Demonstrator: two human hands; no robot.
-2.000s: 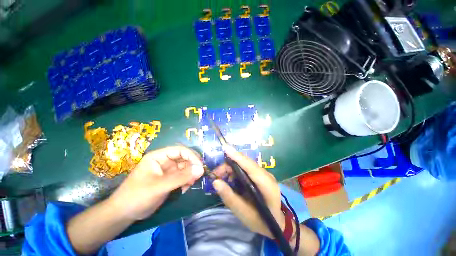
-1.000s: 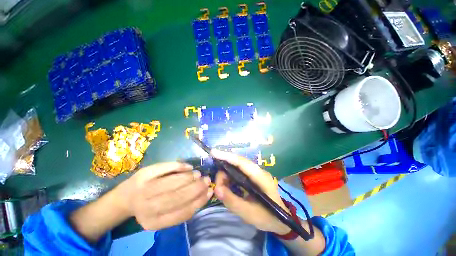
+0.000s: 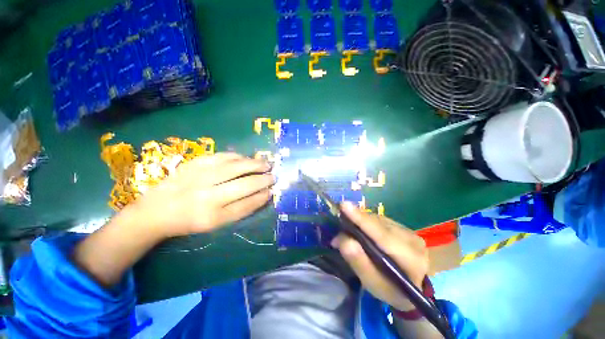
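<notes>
The blue PCB panel (image 3: 298, 232) lies on the green mat in front of me, with orange flex cables (image 3: 267, 124) sticking out from its sides and bright glare across its middle. My right hand (image 3: 385, 255) holds the black soldering iron (image 3: 371, 248) like a pen, its thin tip over the panel's left part. My left hand (image 3: 212, 192) lies palm down, fingertips at the panel's left edge; what is under the fingertips is hidden. Thin solder wire (image 3: 249, 238) trails on the mat below this hand. A pile of loose flex cables (image 3: 152, 162) lies beyond it.
A stack of blue panels (image 3: 126, 53) stands upper left, a finished panel (image 3: 321, 33) at top centre. The fume fan (image 3: 458, 66) and white tub (image 3: 524, 142) are at right. A plastic bag (image 3: 20, 155) is far left. A red bin (image 3: 439, 234) and another person's blue sleeve (image 3: 584, 205) show at right.
The view has shifted closer. My left hand has moved from below the panel to its left edge and flattened. The iron tip has moved onto the panel area.
</notes>
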